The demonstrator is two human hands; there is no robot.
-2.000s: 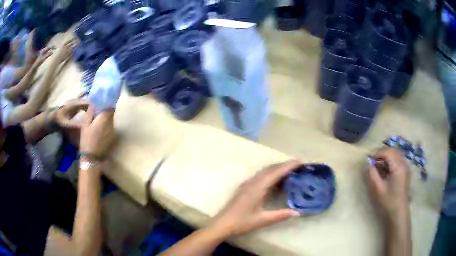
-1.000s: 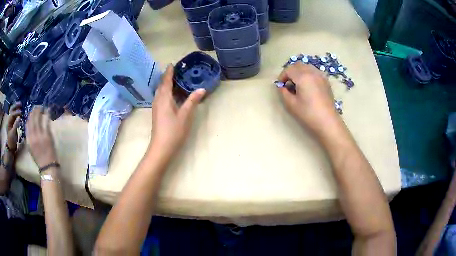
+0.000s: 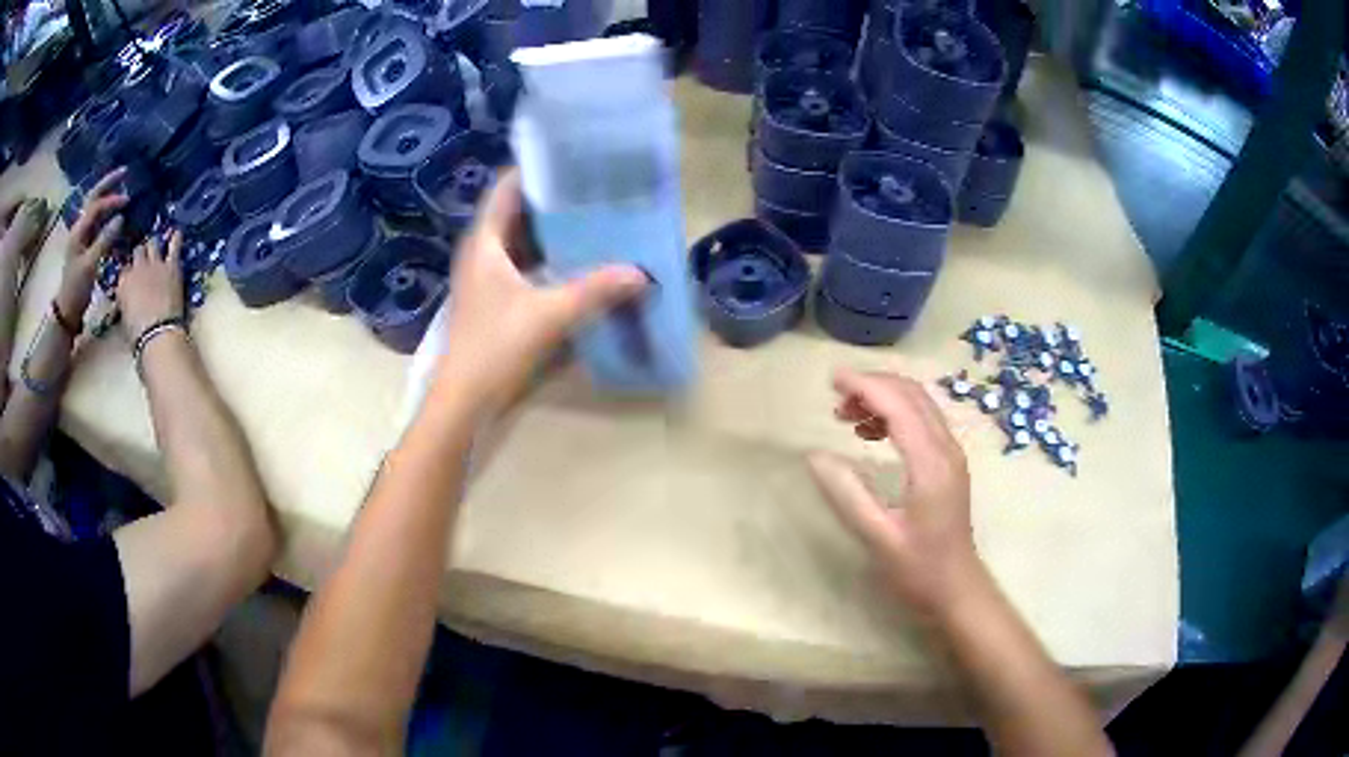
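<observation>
My left hand (image 3: 511, 318) is closed around the white and pale blue retail box (image 3: 614, 222), its thumb across the front. The box is upright, blurred, with its top flap open. My right hand (image 3: 905, 481) is to the right of the box, fingers apart and curved, with nothing visible in it. A dark housing (image 3: 750, 281) sits on the brown paper (image 3: 636, 547) between the box and a stack of housings (image 3: 885, 244). A pile of small dark brackets with whitish dots (image 3: 1028, 388) lies right of my right hand. A white bag (image 3: 425, 355) is mostly hidden behind my left forearm.
Many housings are heaped at the back left (image 3: 296, 141), and more columns stand at the back (image 3: 940, 67). Co-workers' hands (image 3: 153, 289) and arms are at the left edge of the table. A green surface (image 3: 1228, 488) and a person's arm are at the right.
My left hand has let go of the housing, which now stands beside the stack, and has taken hold of the box. My right hand has left the brackets and opened, the small part gone from its fingers.
</observation>
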